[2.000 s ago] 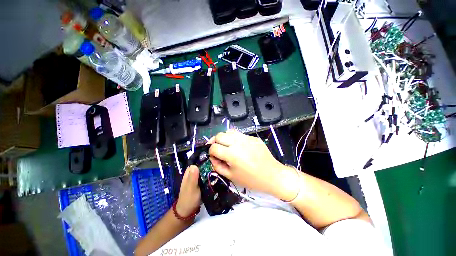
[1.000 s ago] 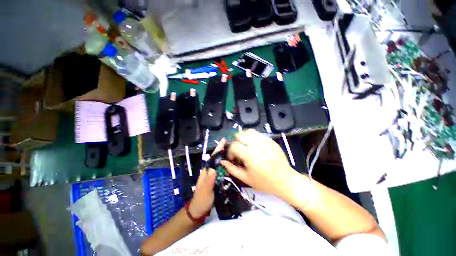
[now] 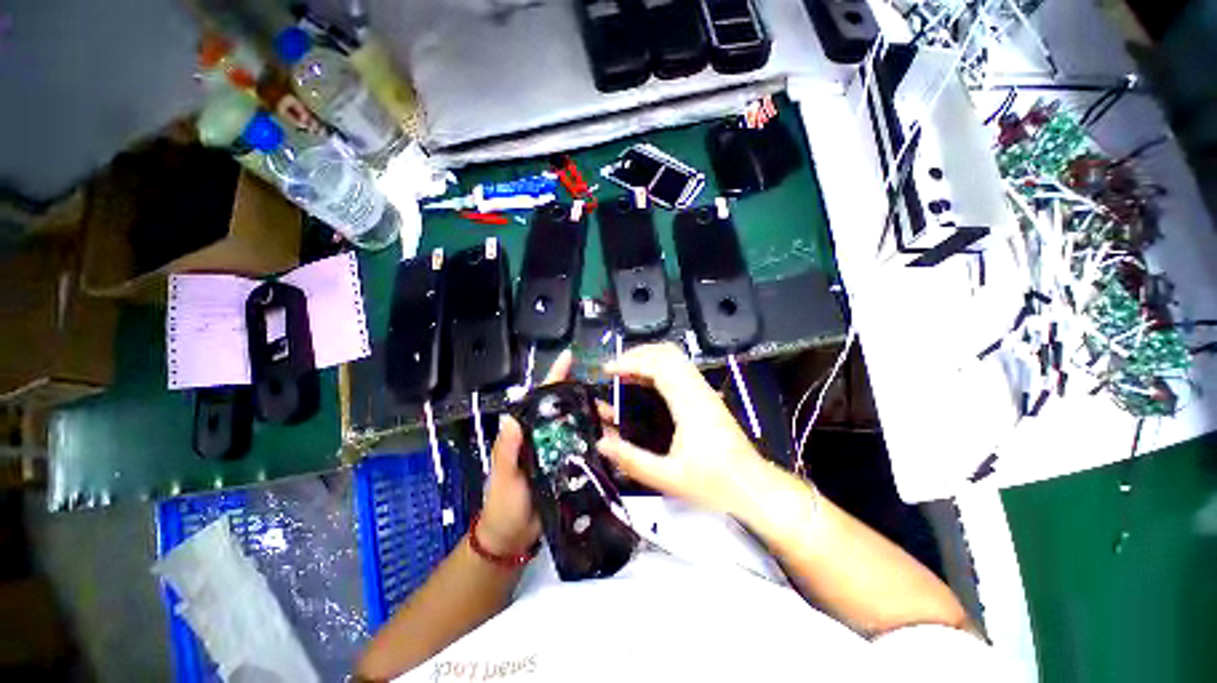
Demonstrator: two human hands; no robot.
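Observation:
A black lock panel housing (image 3: 582,527) is held over the lap, its open inner side facing up. A green circuit board (image 3: 555,446) and white and dark wires show inside it. My left hand (image 3: 511,483) grips the housing along its left side, fingertips at its top edge. My right hand (image 3: 678,430) is at the housing's upper right, with thumb and forefinger apart; the thumb is close to the housing's edge. Whether the thumb touches it, I cannot tell.
Several black panels (image 3: 550,283) lie along the bench edge, white cables hanging down. Behind them are a blue-and-white tube (image 3: 518,194), red-handled tool (image 3: 574,180) and silver-rimmed frame (image 3: 653,175). Bottles (image 3: 322,183) stand upper left. A blue crate (image 3: 400,527) is below left, a board pile (image 3: 1114,267) right.
My right hand has opened and moved off the housing's top end. More of the circuit board now shows. The housing is still in my left hand. The camera view has shifted slightly.

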